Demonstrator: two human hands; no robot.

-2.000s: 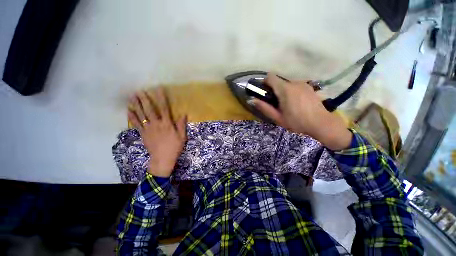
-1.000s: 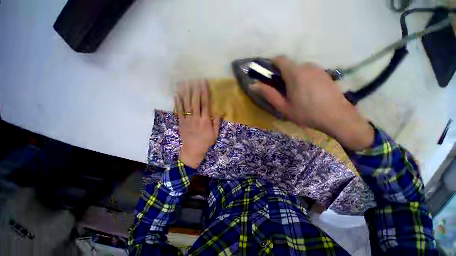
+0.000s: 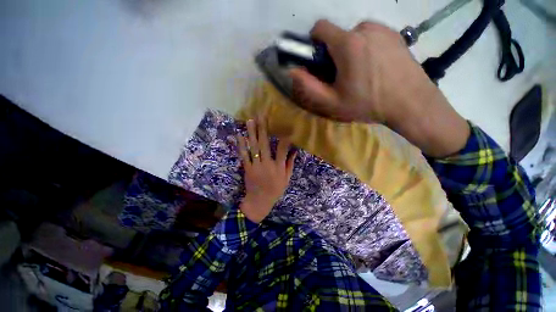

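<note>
The steam iron (image 3: 277, 68) is at the upper middle, its dark pointed soleplate facing left at the far edge of the mustard facing. My right hand (image 3: 372, 76) is closed around its black handle with the white label. My left hand (image 3: 266, 167) lies flat with fingers spread on the printed fabric (image 3: 341, 204), its fingertips at the mustard facing (image 3: 390, 164). The facing is a wide band, rippled along its length, curving down to the right beside the purple, navy and white print. Most of the iron's body is hidden by my right hand.
The white pressing table (image 3: 122, 79) has a brownish stain at the top. The hose (image 3: 442, 18) and thick black cord (image 3: 466, 49) run behind the iron. Black-handled scissors (image 3: 511, 61) and a flat dark pad (image 3: 525, 124) lie at the right. Fabrics (image 3: 73, 244) are piled below the table.
The view has turned and shifted, and the dark block has left it. The iron is nearer the facing's far left end. My left hand has slid from the mustard facing mostly onto the print.
</note>
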